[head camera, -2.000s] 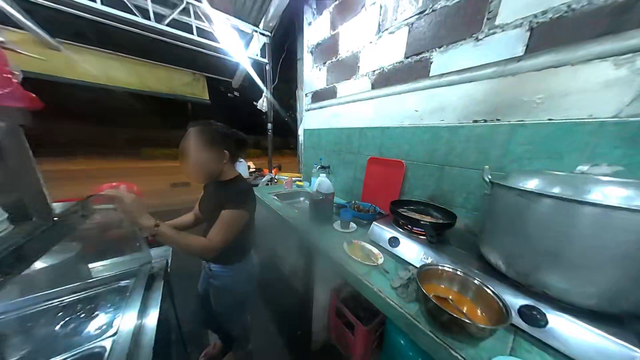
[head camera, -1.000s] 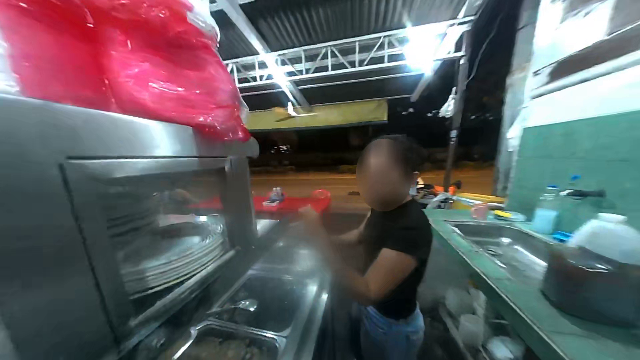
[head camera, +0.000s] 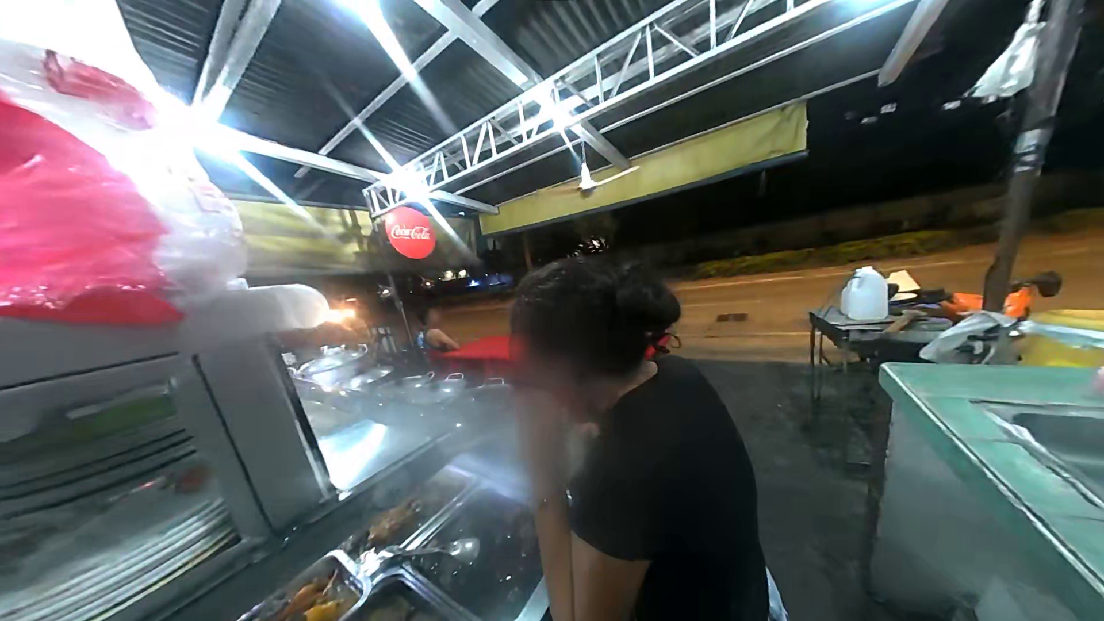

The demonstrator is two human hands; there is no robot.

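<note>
Neither of my hands shows in the head view. Nearest to me, a co-worker in a black T-shirt (head camera: 673, 492) bends at the steel food counter, arms reaching down. Metal food trays lie low at the left of this person, one with cooked food (head camera: 315, 597) in it. A metal serving spoon (head camera: 431, 548) rests across the tray edges. Behind the glass of a steel cabinet (head camera: 246, 448) is a stack of plates (head camera: 172, 565). What the co-worker's hands touch is hidden.
Red and clear plastic bags (head camera: 78, 216) sit on the cabinet. At right stands a green tiled counter (head camera: 940, 405) with a sink (head camera: 1065, 435). Beyond it, a table holds a white plastic jug (head camera: 864, 295). Lidded pots (head camera: 332, 366) stand behind the glass, near a red table (head camera: 483, 348).
The view has swung left, away from the stove and large pot, and nearer to the food counter. The co-worker, upright before, now bends forward with arms lowered.
</note>
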